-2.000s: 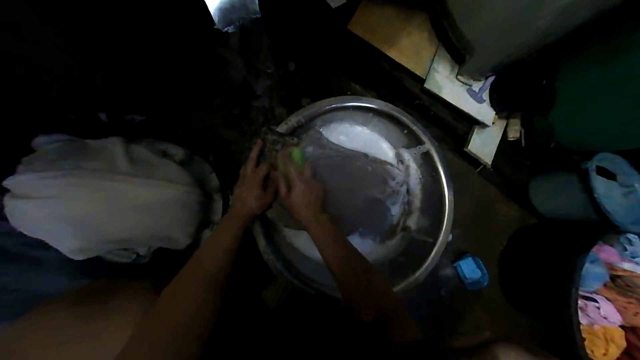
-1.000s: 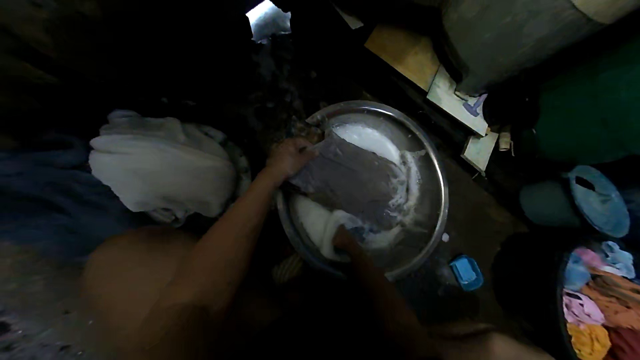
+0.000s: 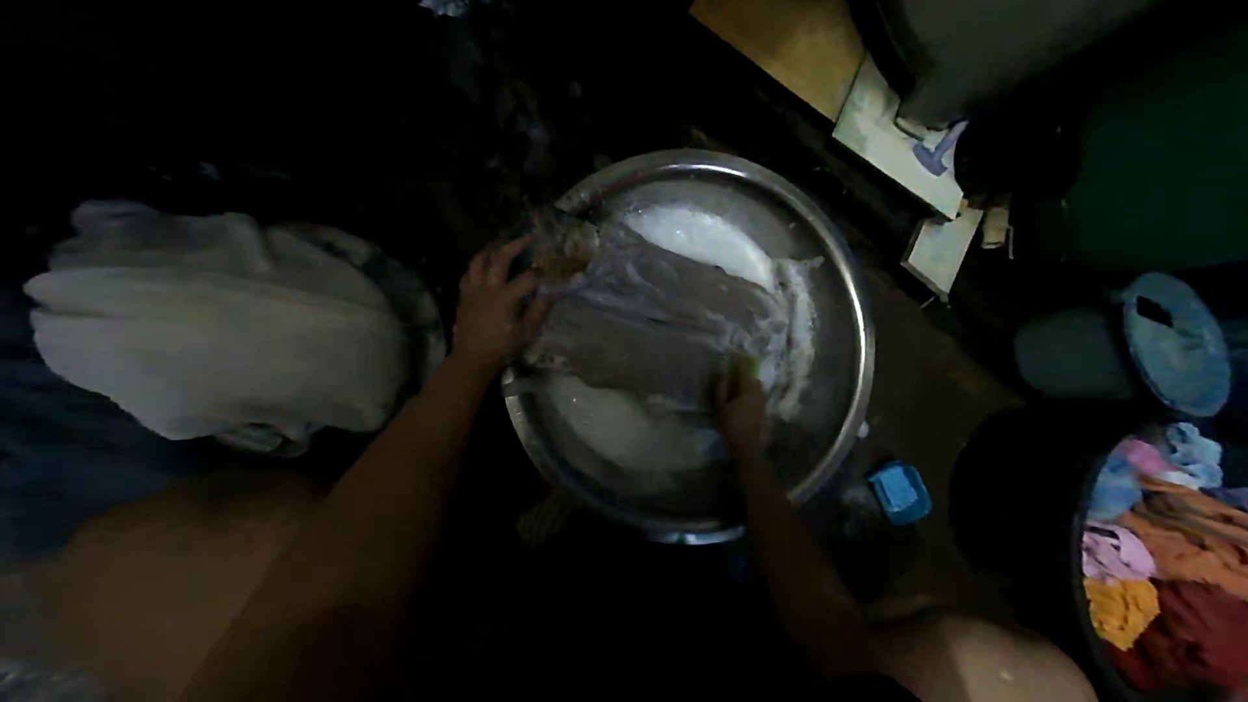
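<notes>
A wet grey-brown cloth point(image 3: 643, 331) lies flat across a round metal basin point(image 3: 863, 341) that holds soapy water point(image 3: 697, 234). My left hand point(image 3: 497, 297) rests on the cloth's left end at the basin's rim, its fingers spread. On the cloth's lower right part is my right hand point(image 3: 741, 400), its fingers closed around a small object with a green edge, mostly hidden; it may be a brush or a soap bar. White suds run along the cloth's right end.
Whitish cloth point(image 3: 214, 331) is heaped over a container at the left. On the right stand a dark tub point(image 3: 1072, 585) of coloured clothes, a light blue pail point(image 3: 1072, 356) and a small blue dish point(image 3: 899, 492). Boards point(image 3: 897, 146) and a large green container point(image 3: 1160, 166) lie beyond.
Two seconds ago both hands were together at the cloth's left end. One second ago my right hand was in the basin's lower part; now it is on the cloth's right part, with a green-edged object.
</notes>
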